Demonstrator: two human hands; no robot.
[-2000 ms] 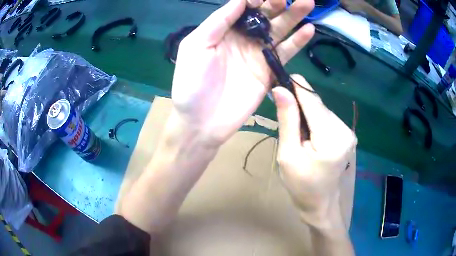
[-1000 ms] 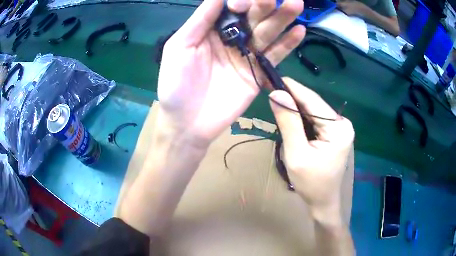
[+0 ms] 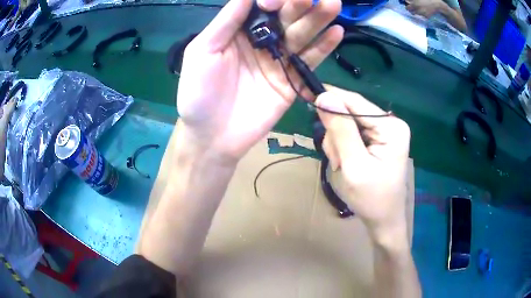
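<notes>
My left hand (image 3: 233, 87) is raised palm up at the top centre and holds the small dark headband end (image 3: 263, 34) against its fingers. My right hand (image 3: 364, 145) grips the black headband assembly (image 3: 333, 189) below it; the lower arc comes out under the hand, its tip over the cardboard. A narrow black section (image 3: 305, 74) runs between the hands. A thin headphone wire (image 3: 349, 114) loops from the end across my right thumb. Another thin wire (image 3: 265, 173) curves over the cardboard sheet (image 3: 250, 227). The middle of the headband is hidden by my right hand.
Black headbands (image 3: 483, 128) lie on the green conveyor belt (image 3: 145, 75). At left are a drinks can (image 3: 90, 163), a clear plastic bag (image 3: 58, 110) and a thin headband piece (image 3: 137, 158). At right are a smartphone (image 3: 459, 233) and a small blue object (image 3: 484, 262). Another person's hand (image 3: 428, 7) shows at top right.
My left hand and the headband end have moved left and slightly down. My right hand has tilted, and more of the lower arc shows below it. The wire now crosses the right thumb.
</notes>
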